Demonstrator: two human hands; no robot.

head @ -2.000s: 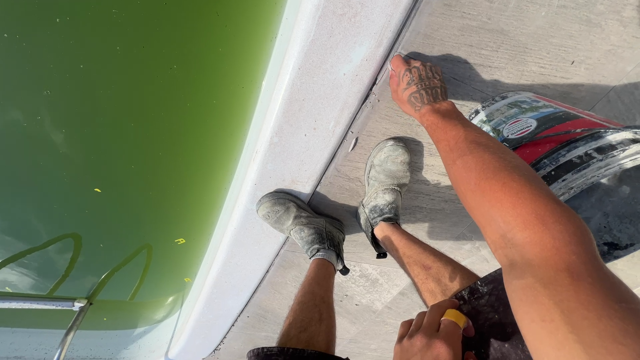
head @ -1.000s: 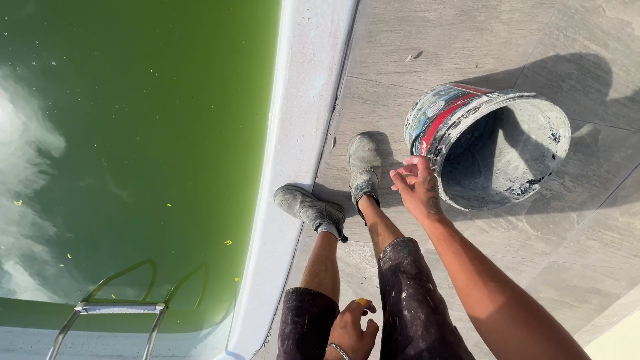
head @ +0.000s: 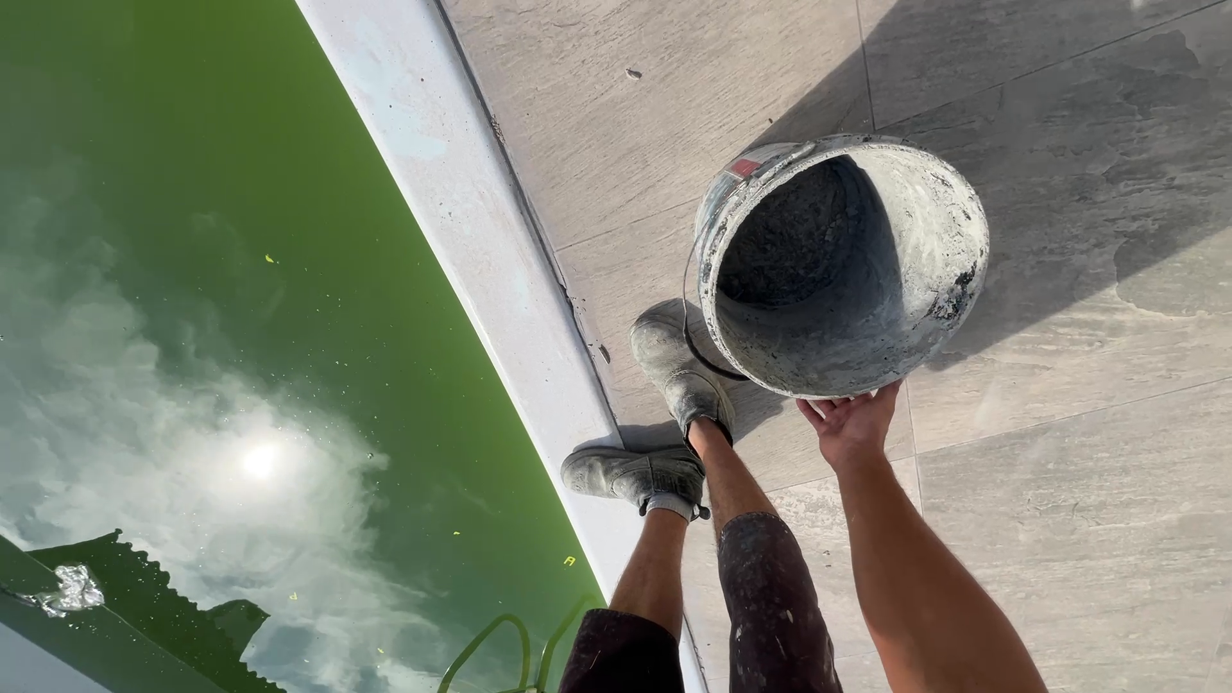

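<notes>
A large round plastic bucket (head: 847, 260), its inside and rim caked with grey residue, is tilted with its open mouth toward me. Against the near edge of its rim is my right hand (head: 856, 423), palm up, with the fingers reaching under the rim and partly hidden behind it. The thin wire handle (head: 689, 318) hangs at the bucket's left side, beside my boot. A small red patch shows on the outer wall. My left hand is out of view.
Green pool water (head: 289, 337) lies left of the white pool coping (head: 462, 221). One dusty boot (head: 635, 472) rests partly on the coping, the other boot (head: 679, 361) on the stone-look tiles (head: 1059, 500). Ladder rails (head: 491, 645) show at the bottom.
My right hand has come to the bucket's rim; a second ago it was raised near the bucket's left side. My left hand, seen low in both earlier frames, has left the view.
</notes>
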